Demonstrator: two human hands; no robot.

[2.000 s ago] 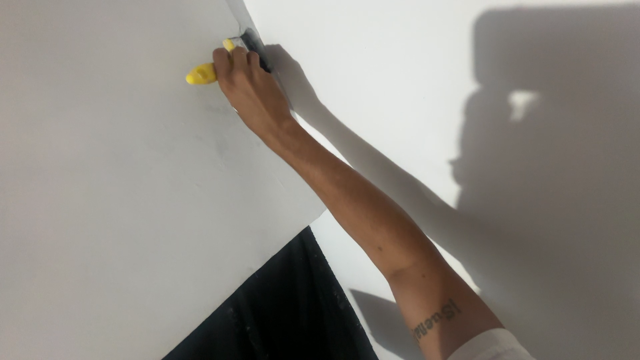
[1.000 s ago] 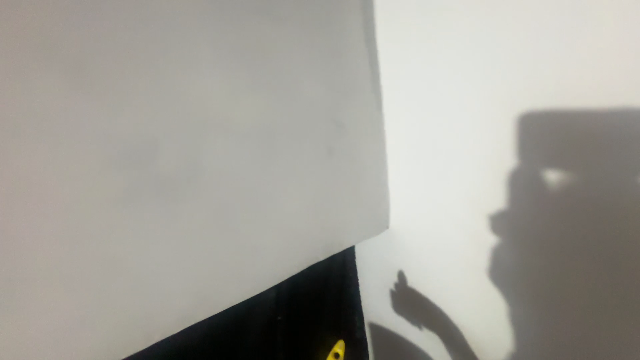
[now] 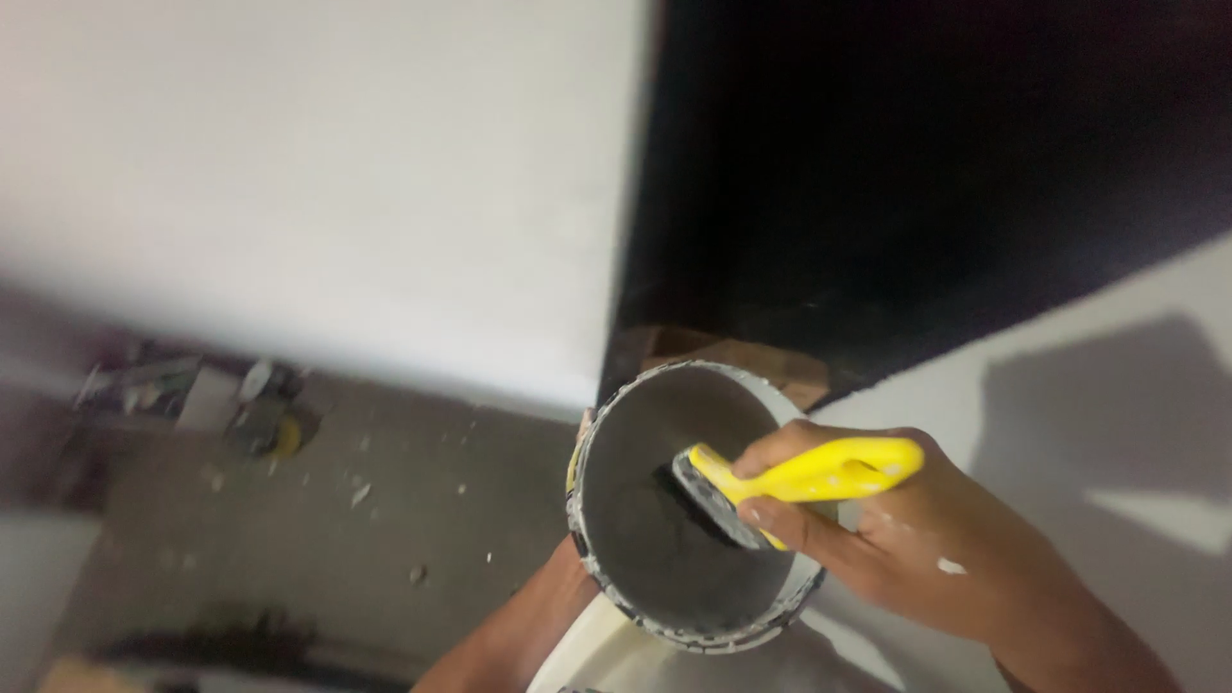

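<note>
My right hand [image 3: 895, 539] grips a paintbrush with a yellow plastic handle [image 3: 837, 469], white spots on its skin. The dark bristles [image 3: 698, 505] point down inside a round paint can [image 3: 577, 520], over or in the grey contents; whether they touch cannot be told. White paint crusts the can's rim. My left hand [image 3: 586, 423] is mostly hidden behind the can; a bit of finger shows at its left side and the forearm comes up from below, so its grip cannot be seen.
A white panel or wall [image 3: 337, 173] fills the upper left, beside a black surface [image 3: 866, 173]. A pale wall [image 3: 1088, 375] bears shadows at right. Below lie a floor [image 3: 385, 520] with debris, a cardboard box [image 3: 780, 366], and a pale rounded container [image 3: 626, 654] under the can.
The view has swung down from the wall corner. My right hand, earlier up at the corner with the brush, is now at the can, which has come into view.
</note>
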